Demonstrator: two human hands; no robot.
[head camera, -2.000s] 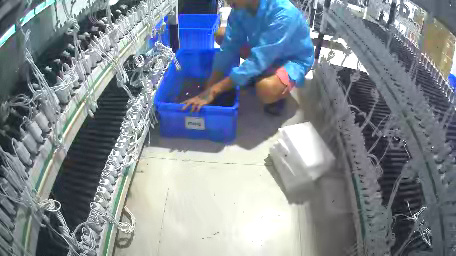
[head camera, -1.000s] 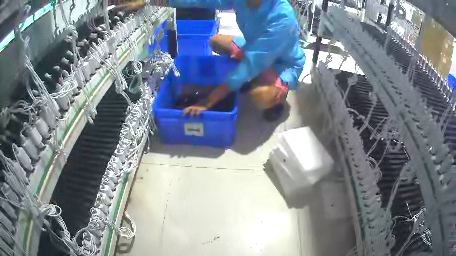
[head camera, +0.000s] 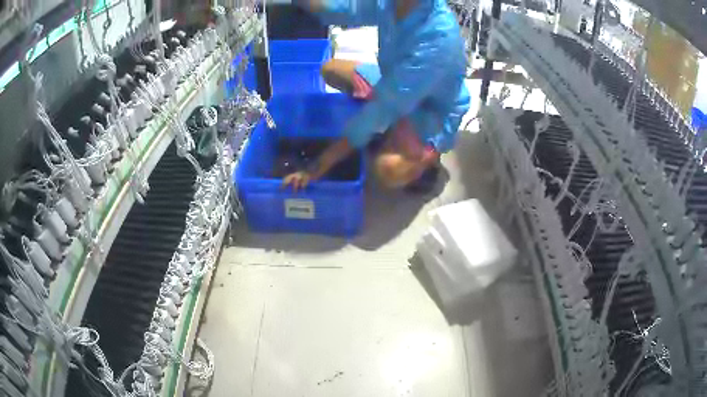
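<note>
Neither of my hands is in the picture. Nearest in front of me, a blue bin (head camera: 263, 215) with a white label on its end stands on the pale floor by the left rack. A dark flat layer with small white specks (head camera: 283, 157) lies in its bottom. A crouching person in a blue smock (head camera: 407, 85) has one hand (head camera: 296, 181) on the bin's near rim; the other arm reaches left at the top, its hand not clear. A stack of white foam sheets (head camera: 469, 248) lies askew on the floor at right.
The left rack (head camera: 108, 213) and right rack (head camera: 632, 198) line the aisle, with white chargers (head camera: 53, 208) and looped white cables (head camera: 186, 360) along the shelf edges. Another blue bin (head camera: 298, 66) stands behind the first. A brown carton (head camera: 668, 66) shows at the upper right.
The person's far arm has left the bin area and stretches left towards the rack; the other hand stays at the bin rim. The view has shifted slightly, so the bin appears lower.
</note>
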